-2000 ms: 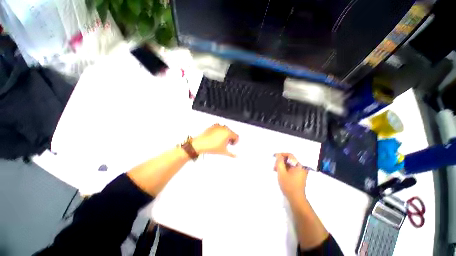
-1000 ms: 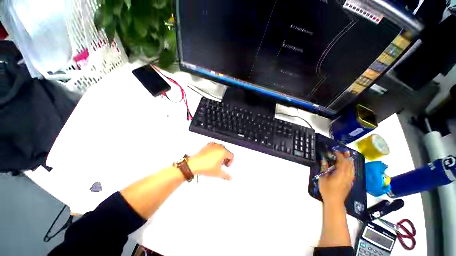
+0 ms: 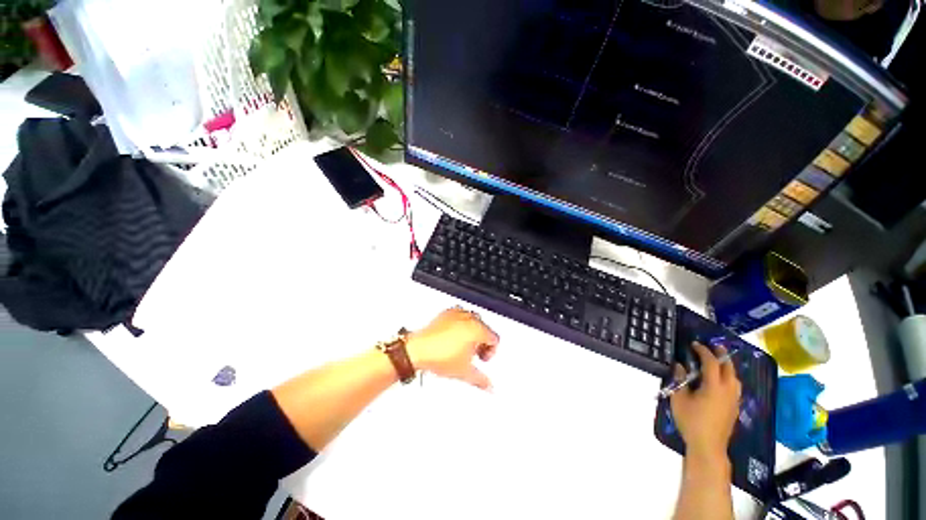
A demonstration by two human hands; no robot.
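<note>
My left hand rests on the washed-out white desk, thumb apart from curled fingers, with nothing visible in it. Any paper edge under it cannot be told from the desk. My right hand lies over the black computer mouse on the dark mouse pad, with a slim silver pen between its fingers. The hand hides part of the mouse. The monitor shows thin pale outlines and small text on black. The black keyboard is below it.
A smartphone with red cable lies left of the keyboard. A plant, white basket and dark cloth are at left. At right stand a blue box, yellow tape roll, blue figurine and blue bottle.
My right hand has moved right from the white desk area onto the mouse, keeping the pen. My left hand stays on the desk. The outlines on the monitor have shifted, and the camera view has moved.
</note>
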